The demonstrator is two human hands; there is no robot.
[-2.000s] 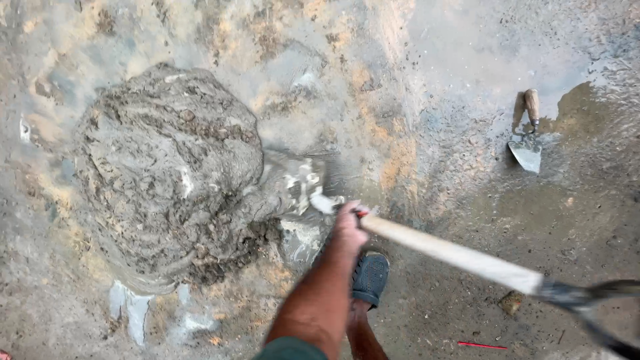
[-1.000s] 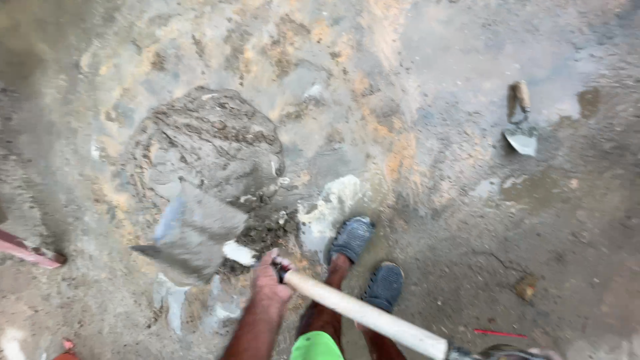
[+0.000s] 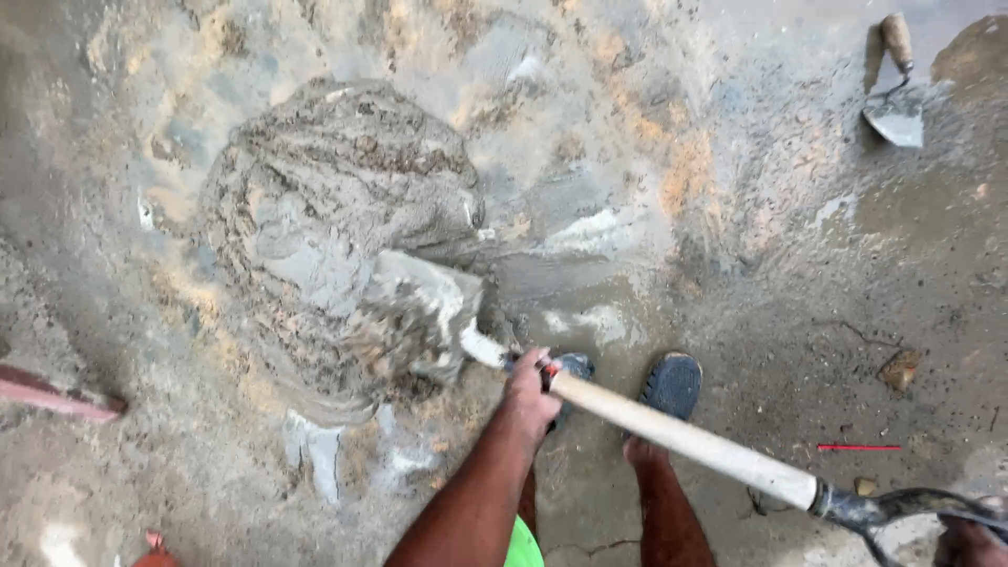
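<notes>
My left hand (image 3: 534, 391) grips the lower end of the shovel's pale wooden shaft (image 3: 685, 441), just above the metal neck. The shovel blade (image 3: 429, 307) carries wet mortar and lies at the lower right side of a grey mortar heap (image 3: 339, 181). At the bottom right edge my right hand (image 3: 975, 539), partly cut off by the frame, is closed on the black D-shaped handle (image 3: 898, 504). Mortar hides part of the blade.
A pointing trowel (image 3: 896, 122) with a wooden handle lies at upper right. My feet in dark clogs (image 3: 673, 386) stand below the heap. A red stick (image 3: 858, 447) and small stone (image 3: 899, 370) lie at right, a reddish bar (image 3: 59, 392) at left. The floor is wet.
One second ago the blade was over the heap's lower left part; it has moved right, to the heap's near right side. Both clogs stand near the heap. The right hand has come partly into view.
</notes>
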